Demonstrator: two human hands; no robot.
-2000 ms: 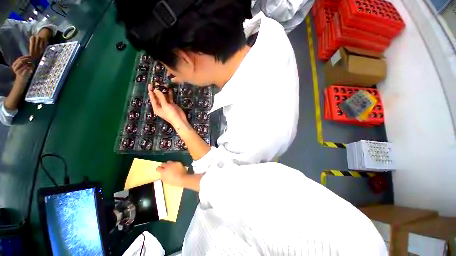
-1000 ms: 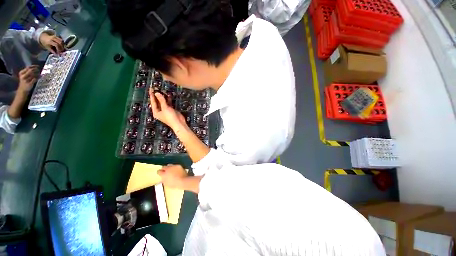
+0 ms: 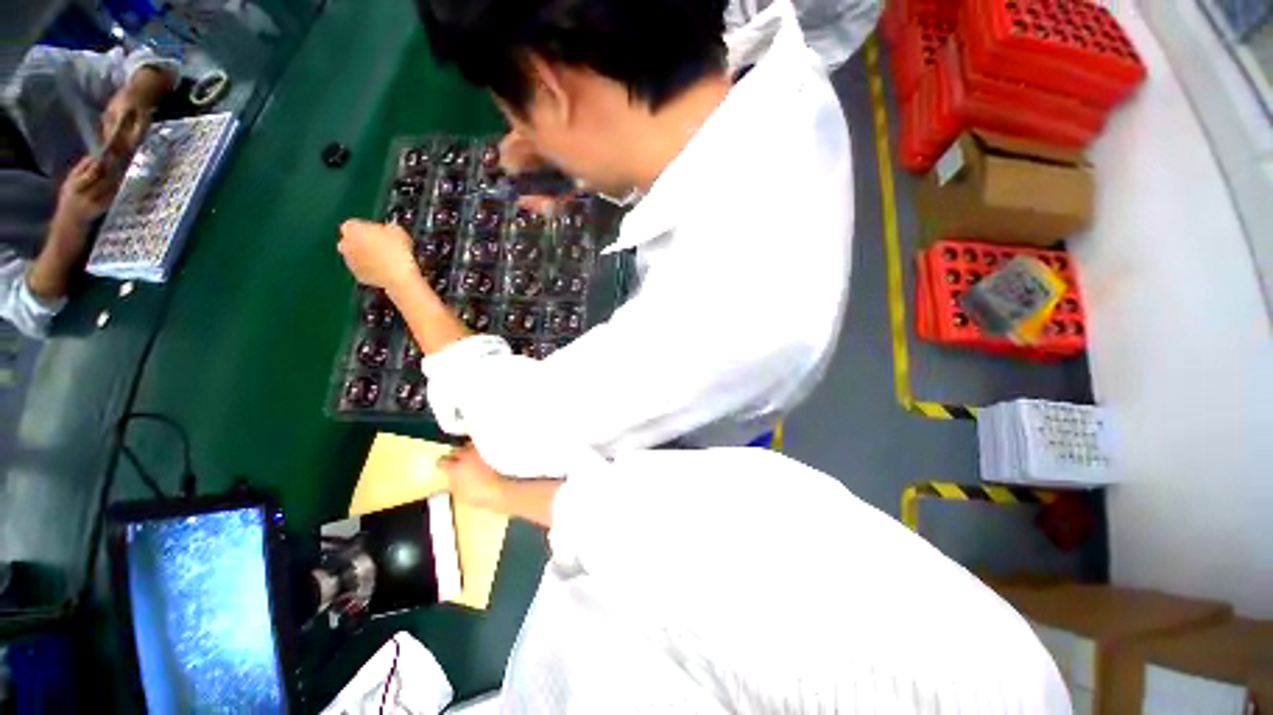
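Note:
My right hand point(image 3: 475, 479), in a white sleeve, rests on a tan-yellow sheet point(image 3: 395, 475) on the green bench; its fingers are small and blurred, so I cannot tell whether it grips the sheet. My left hand is not in view. A black-and-silver device point(image 3: 345, 576) lies between the sheet and a lit blue-white monitor point(image 3: 205, 608). Beyond the sheet, a clear blister tray point(image 3: 344, 404) holds several dark round parts. A co-worker's hand point(image 3: 377, 253) is over the tray's left edge; the other is by their face.
A co-worker in white point(image 3: 754, 238) leans over the tray from the right. Another person's hands are at a white tray point(image 3: 165, 196) at upper left. Red trays point(image 3: 1040, 70), cartons point(image 3: 1005, 189) and white trays point(image 3: 1054, 441) stand right of the aisle. White crumpled material point(image 3: 398, 677) lies at the bottom.
The co-worker's raised hand has moved left from over the tray's middle to its left edge, and their head has shifted right. More of the tray shows. My right hand has stayed on the sheet.

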